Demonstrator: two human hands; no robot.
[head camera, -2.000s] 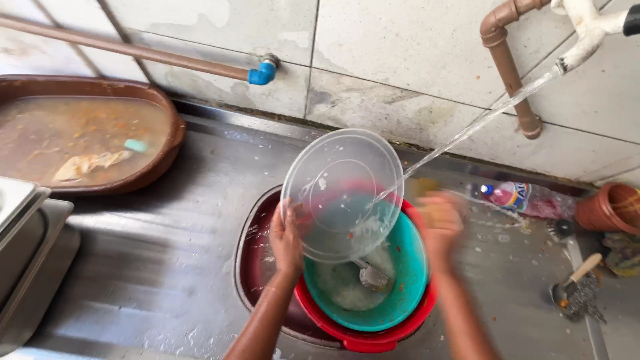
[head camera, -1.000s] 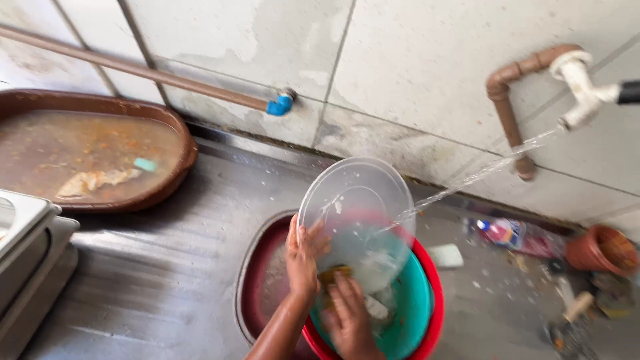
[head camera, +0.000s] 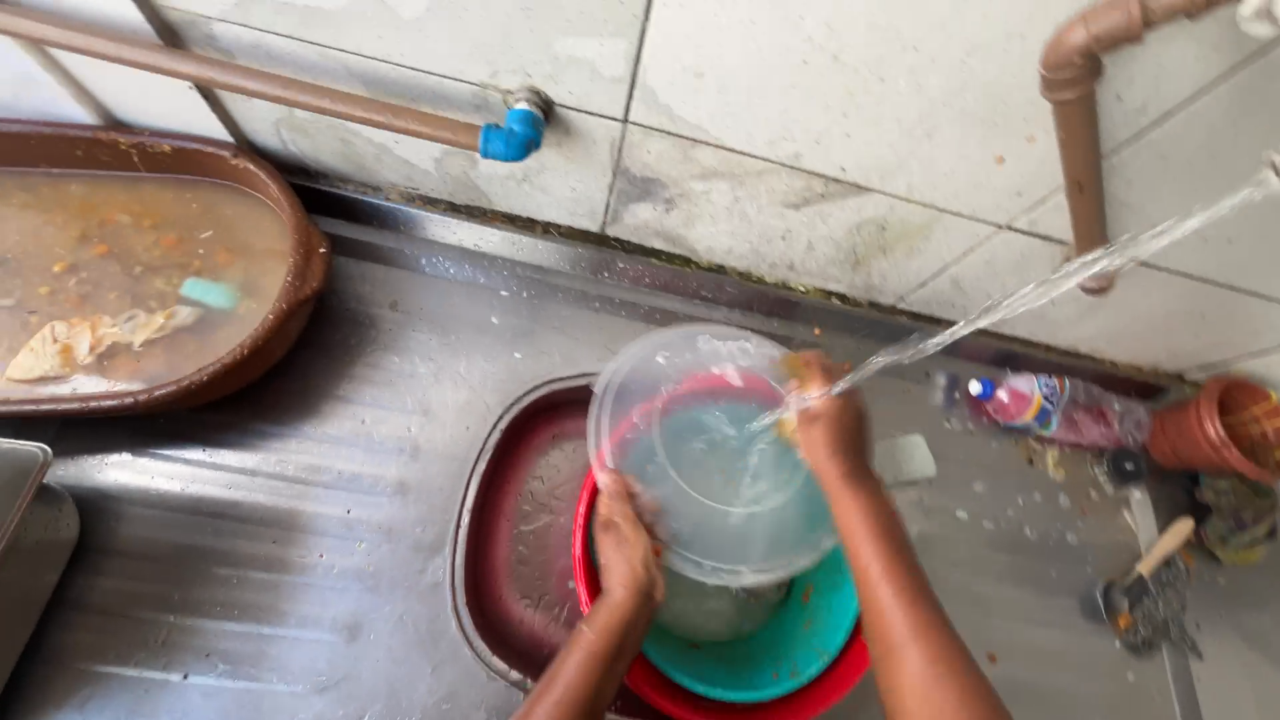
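My left hand (head camera: 626, 540) grips the lower left edge of a round, clear plastic lid (head camera: 715, 460), tilted above the bowls. A stream of water (head camera: 1040, 285) from the right strikes the lid near my right hand (head camera: 825, 415). That hand is blurred at the lid's upper right edge, closed on a yellowish sponge (head camera: 792, 395). Beneath the lid, a teal bowl (head camera: 805, 650) holding cloudy water sits inside a red basin (head camera: 850, 672). Both overlap a dark red tray or sink basin (head camera: 520, 520) on the left.
A brown oval tub (head camera: 305, 270) of murky water with food bits stands at the left, above metal pans (head camera: 35, 570). Along the right lie a plastic bottle (head camera: 1060, 405), a brown pot (head camera: 1205, 430) and a wooden-handled utensil (head camera: 1160, 550). Pipes (head camera: 1085, 160) run along the tiled wall.
My right hand has moved from low in front of the lid, over the teal bowl, up to the lid's upper right edge. My left hand still holds the lid.
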